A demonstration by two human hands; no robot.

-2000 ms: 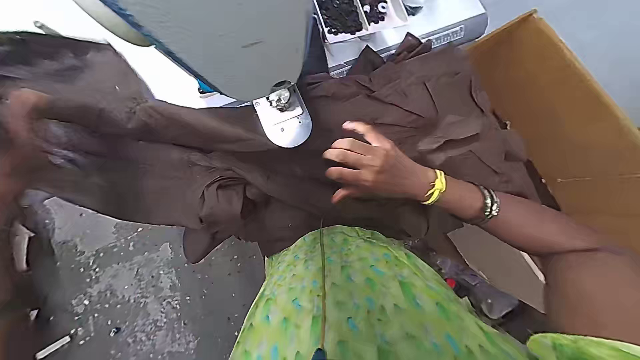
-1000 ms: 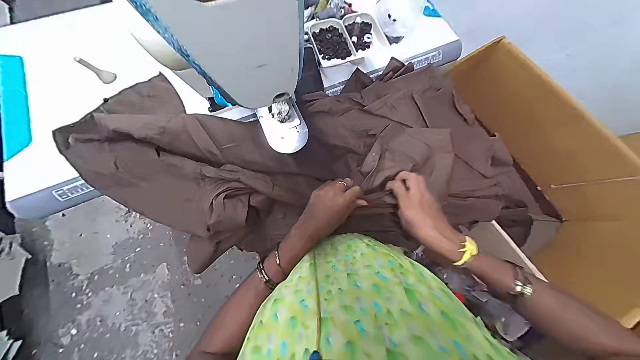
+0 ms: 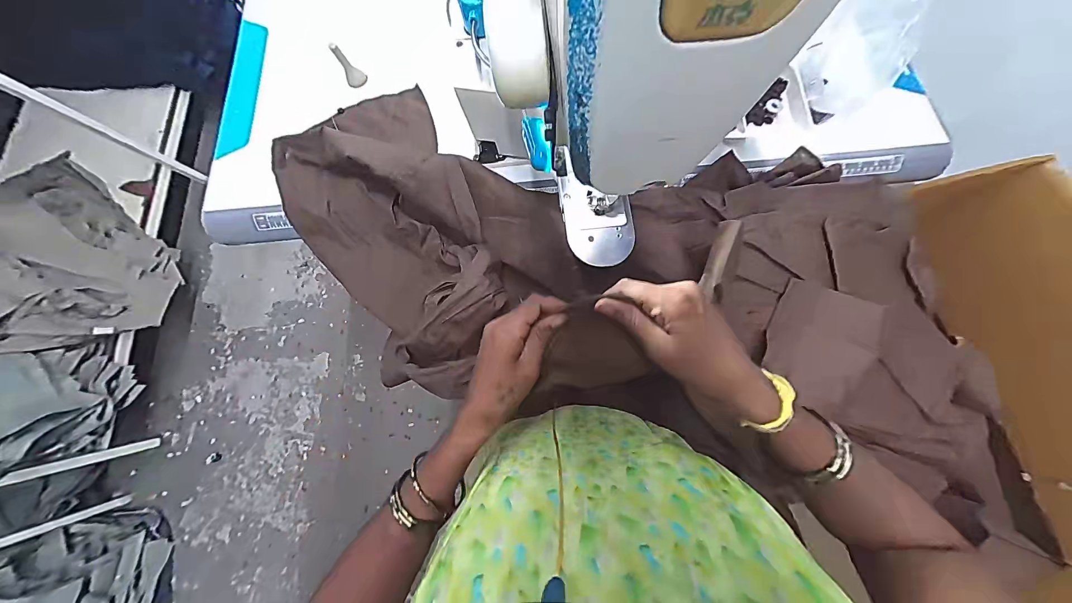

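Observation:
Brown fabric (image 3: pixel 519 218) lies bunched across the sewing machine's bed, with a heap of cut brown pieces on the right. My left hand (image 3: pixel 512 356) pinches an edge of the brown fabric between thumb and fingers. Close beside it on the right, my right hand (image 3: pixel 678 331) grips the same edge, and a narrow brown strip (image 3: pixel 722 255) stands up behind its knuckles. Both hands are just in front of the rounded metal sewing arm (image 3: pixel 600 239), whose needle area is partly hidden by the white machine head (image 3: pixel 670 92).
A cardboard box (image 3: pixel 988 276) stands at the right. A small white tool (image 3: pixel 347 65) lies on the white table (image 3: pixel 301 100), near its blue edge piece (image 3: pixel 242 88). Small dark parts (image 3: pixel 766 102) sit in a tray behind the machine. Grey-green cloth pieces (image 3: pixel 75 243) are stacked at the left.
My left hand, far left two seconds ago, came to the fabric in front of the machine. Since one second ago, both hands have raised a fabric edge between them. The view has moved closer.

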